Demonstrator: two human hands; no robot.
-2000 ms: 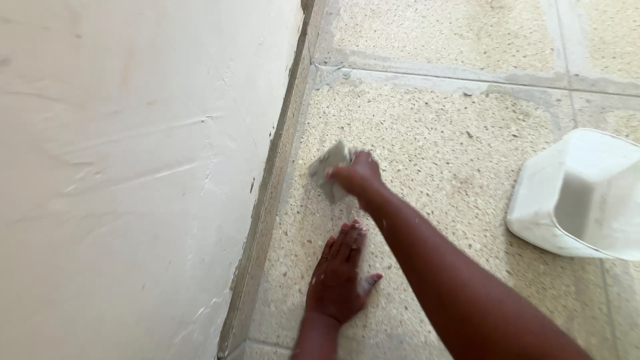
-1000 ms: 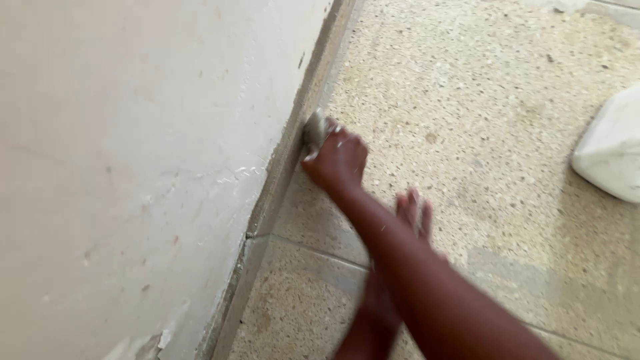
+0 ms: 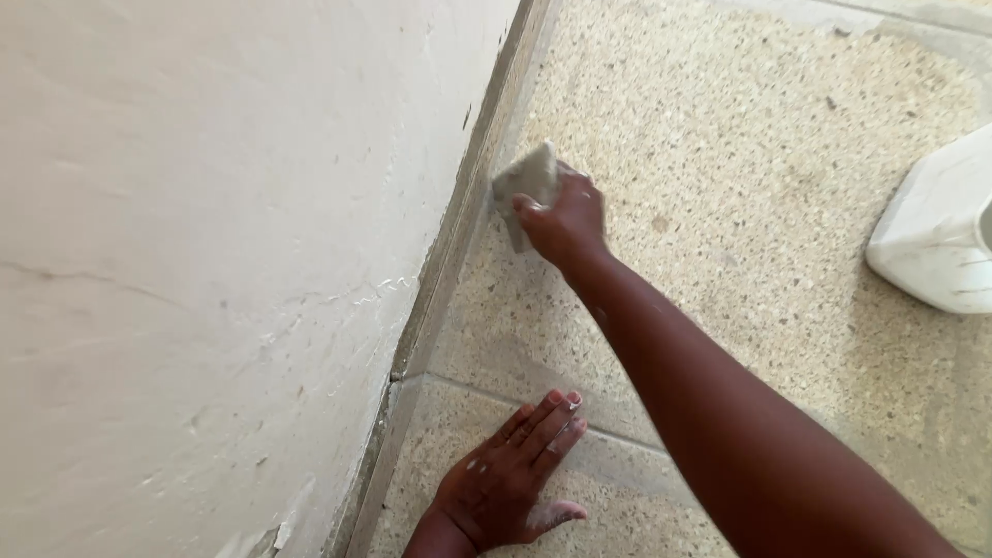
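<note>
My right hand (image 3: 570,213) grips a flat grey pad or block (image 3: 531,180), possibly a sponge or cloth; its material is not clear. The pad is tilted close to the foot of the wall, over the speckled terrazzo floor (image 3: 697,170). Nearer to me, my left hand (image 3: 508,477) lies palm down on the floor by a tile joint, with nothing in it. Its thumb is spread and white residue marks the fingers and thumb.
A white plastic container (image 3: 934,232) with an open top stands on the floor at the right. Along the left runs a pale painted wall (image 3: 217,232) with cracks and peeling paint, with a narrow skirting (image 3: 465,201) at its base.
The right hand, low against the skirting one second ago, is now a little away from it, the pad showing more fully. The left hand, partly behind the right arm then, is now in plain sight.
</note>
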